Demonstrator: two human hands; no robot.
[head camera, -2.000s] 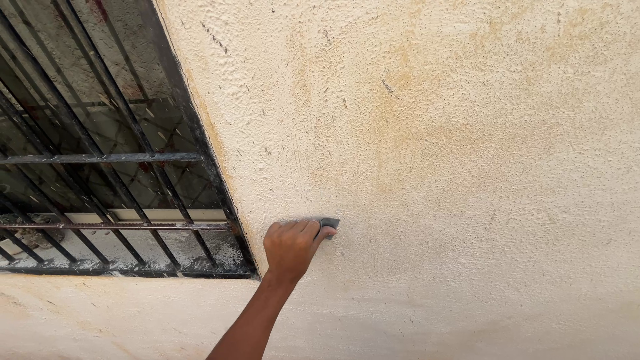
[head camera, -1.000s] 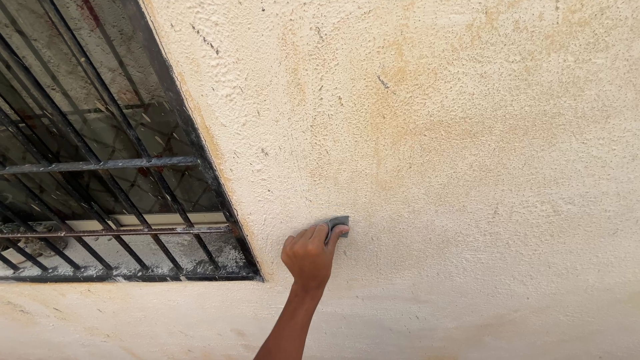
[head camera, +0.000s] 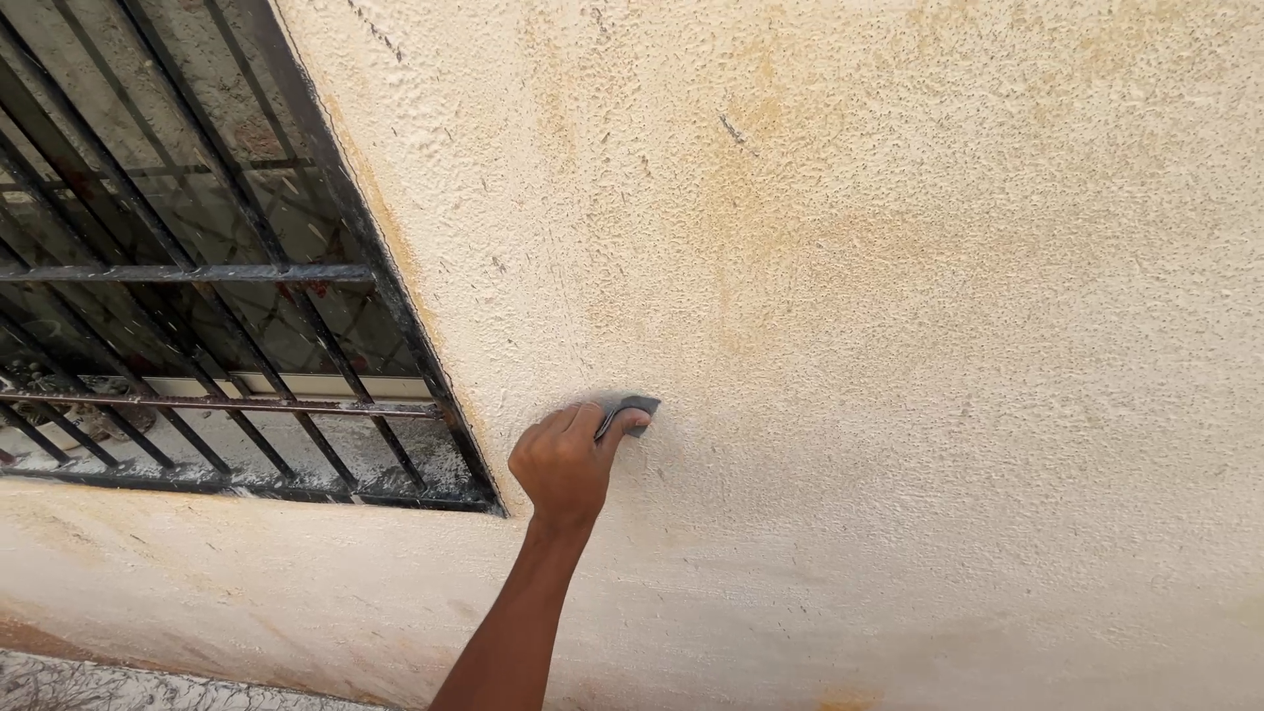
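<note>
My left hand (head camera: 565, 462) is closed around a folded piece of dark grey sandpaper (head camera: 640, 406), pinched between thumb and fingers. The sandpaper is against the rough cream plaster wall (head camera: 889, 375), a little to the right of the lower right corner of a barred window. Knuckles and the back of the hand face the camera, and the forearm rises from the bottom edge. What the fingertips do on the wall side is hidden. The right hand is out of view.
A black metal window grille (head camera: 197, 274) fills the upper left, with pale dust on its lower bars and the sill (head camera: 237, 439). Behind the bars stand partly hidden pots. A speckled ledge (head camera: 128, 683) runs along the wall's foot at the bottom left.
My left hand has made small moves over the wall near the window corner, right and then back left, with the sandpaper still held. The view has shifted slightly.
</note>
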